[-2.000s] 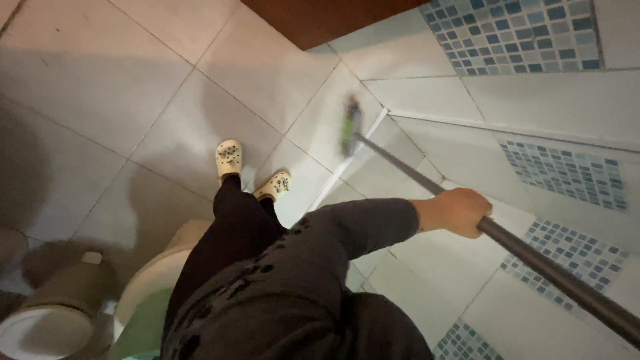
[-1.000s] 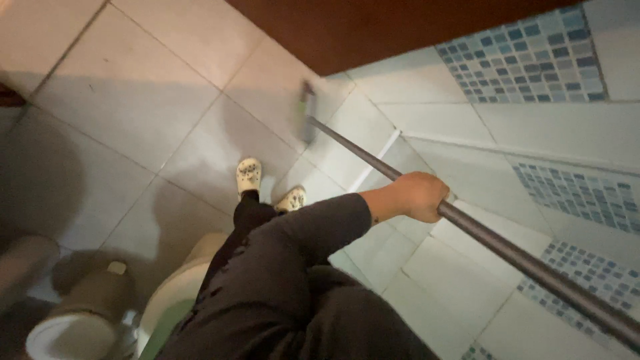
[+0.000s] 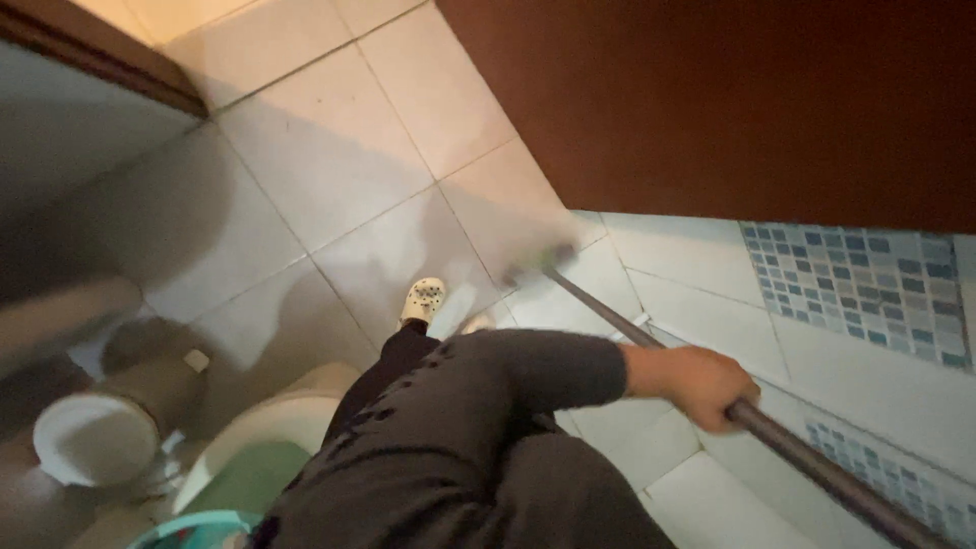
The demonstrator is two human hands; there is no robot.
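My left hand is closed around the dark metal pole of a broom or floor brush, right of my body. The pole runs from the lower right edge toward the floor. Its head, greenish and dark, is blurred; it is over the pale floor tiles near the corner of a brown door. My right hand is out of view, and so is the pole's upper end. A cream clog shows on one foot; the other foot is mostly hidden behind my dark sleeve.
A brown door spans the upper right, beside a tiled wall with blue mosaic. A raised sill lies beneath the pole. At lower left are a toilet, a lidded bin and a turquoise basin. A door frame is upper left.
The broom head has moved from beside the sill to the tiles near the door's corner. My left hand stays closed on the pole. The view has shifted, showing more of the door.
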